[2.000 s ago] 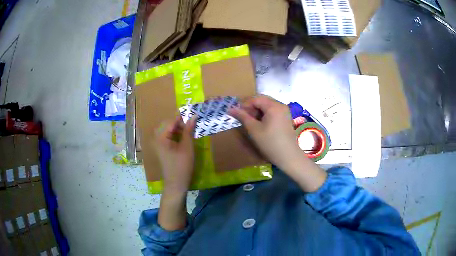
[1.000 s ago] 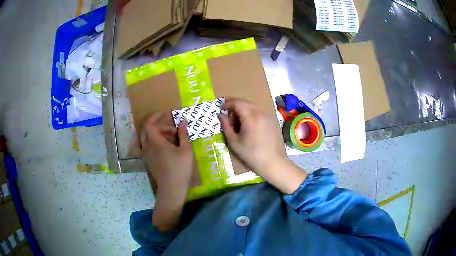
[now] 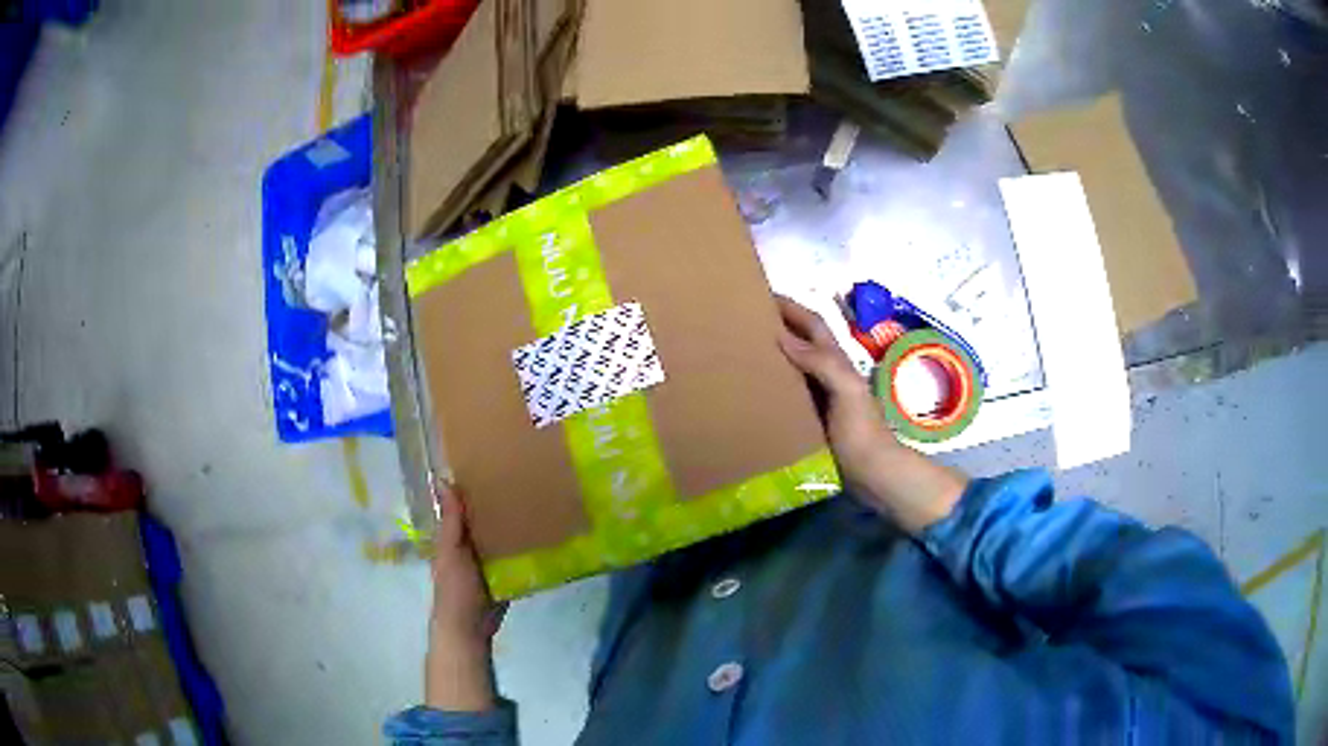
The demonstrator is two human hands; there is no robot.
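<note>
The brown shipping carton is in front of me, turned at an angle, with yellow-green printed tape down its middle and along two edges. A white seal sticker with a repeated dark pattern lies flat across the middle tape. My left hand holds the carton at its lower left side, its fingers partly hidden by the carton. My right hand holds the carton's right side, with some fingers hidden. The tape dispenser, blue and red-orange with a green roll, lies right of my right hand.
Cardboard pads are stacked at the bench back, with a barcode sheet on the right pile. A blank white strip lies at right. A blue bin of white paper and a red-orange basket are left. Stacked cartons stand lower left.
The sticker, earlier between both hands' fingers, now lies uncovered across the tape. My hands have moved apart from it to the carton's left and right sides. The carton is more tilted in view.
</note>
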